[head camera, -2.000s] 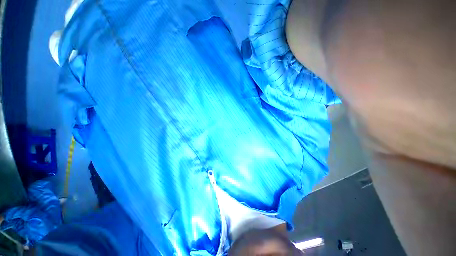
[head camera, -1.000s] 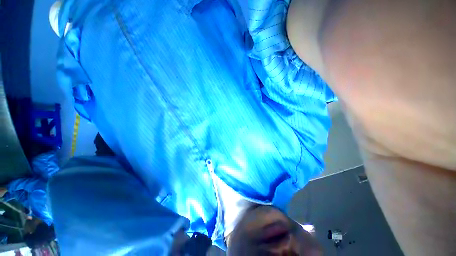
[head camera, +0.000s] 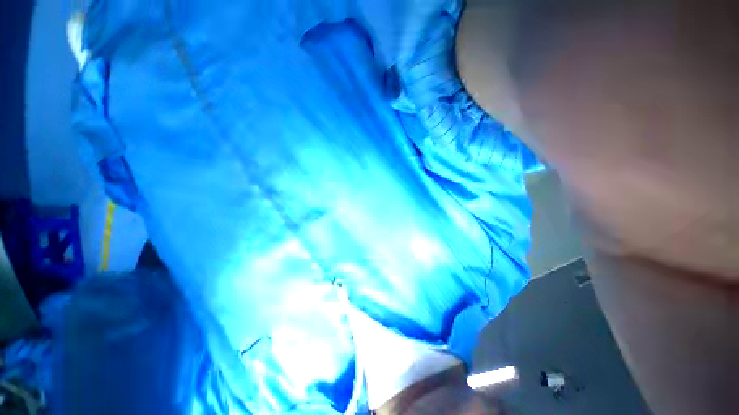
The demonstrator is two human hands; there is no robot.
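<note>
A person in a blue smock (head camera: 243, 146) fills the middle, very near the camera and upside down, with the open collar and neck at the bottom. Bare skin of a hand or forearm (head camera: 632, 146) covers the right side, blurred and close to the lens. A gathered blue sleeve (head camera: 454, 105) meets it. No fingers or held thing show, and I cannot tell whose limb it is. I see no hand that I can recognise as my own left or right hand. No trays show.
A blue stool or crate (head camera: 58, 243) stands at the far left beside a yellow floor line (head camera: 108, 235). A blurred dark blue shape (head camera: 117, 348), perhaps a sleeve, is at the lower left. A grey surface (head camera: 535, 332) with a bright light strip (head camera: 493, 378) is at the lower right.
The smock's front first shifted up in view, then back down. The blue shape at the lower left rose, then moved left and lower. The skin at the right stays nearly in place.
</note>
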